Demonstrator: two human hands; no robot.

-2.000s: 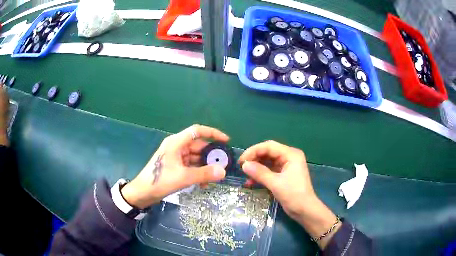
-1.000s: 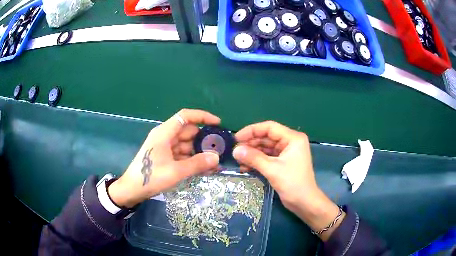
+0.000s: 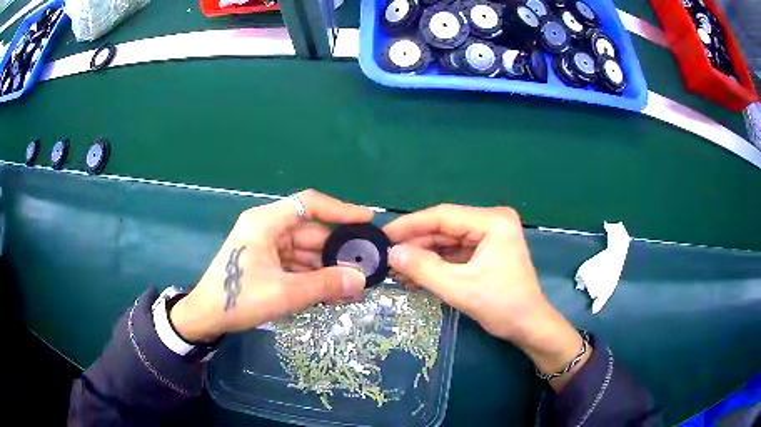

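A black wheel (image 3: pixel 360 253) with a grey hub and centre hole is held upright above the clear plastic tub (image 3: pixel 250 385). My left hand (image 3: pixel 279 265) grips the wheel between fingers and thumb, the thumb over the hub's lower edge. My right hand (image 3: pixel 467 271) has thumb and forefinger pinched together at the wheel's right edge. Whether a small piece is between those fingertips cannot be seen. A loose heap of small silver and yellowish metal pieces (image 3: pixel 355 346) lies in the tub.
A blue bin (image 3: pixel 501 86) full of wheels stands beyond the hands. Single wheels (image 3: pixel 98 156) line the belt edge at left. A crumpled white scrap (image 3: pixel 605 268) lies right of my hands. A red bin (image 3: pixel 705 67) is at far right, a grey post (image 3: pixel 307 29) at the top.
The view has tilted down and shifted since the oldest frame. My right fingertips have come from just beside the wheel to touching its right edge. My left hand keeps hold of the wheel.
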